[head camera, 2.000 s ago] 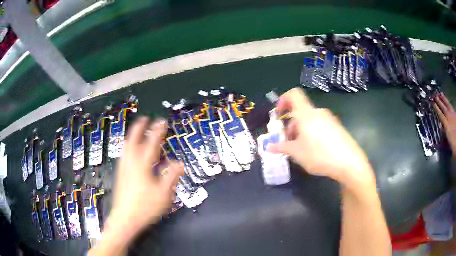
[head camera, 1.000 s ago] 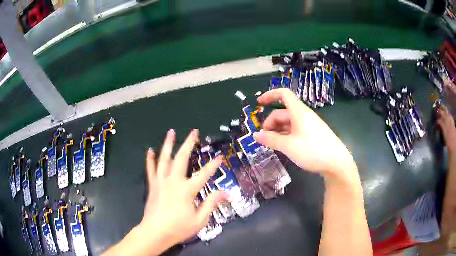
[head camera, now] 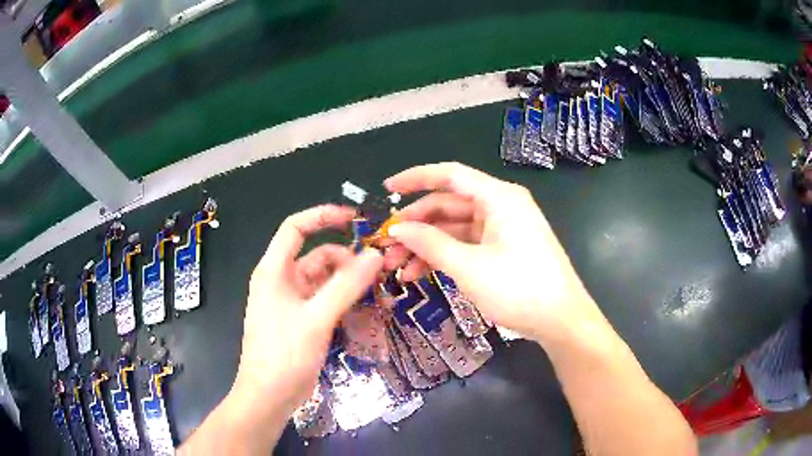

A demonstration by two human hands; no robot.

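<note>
My left hand [head camera: 303, 285] and my right hand [head camera: 476, 245] meet above the working pile of boards [head camera: 436, 325]. Their fingertips pinch the top end of one phone mainboard [head camera: 361, 228], at its orange flex cable [head camera: 385, 228]. A white tab [head camera: 353, 191] stands out past that end, between the hands. The board's lower part is partly hidden by my left hand. The pile fans out below the hands, blue upper parts and silver or pinkish lower parts overlapping, one board shining brightly.
Laid-out boards [head camera: 153, 280] stand in two slanted rows at left. Stacked boards [head camera: 570, 125] lie tightly overlapped at upper right, with a smaller stack [head camera: 748, 200] nearer. A pale rail [head camera: 294, 129] borders the bench; a grey post [head camera: 76, 142] stands at upper left. Red and grey cloth shows lower right.
Both hands have come together over the pile. The left fingers, spread one second ago, are now closed at the board's top end. The right hand has moved left.
</note>
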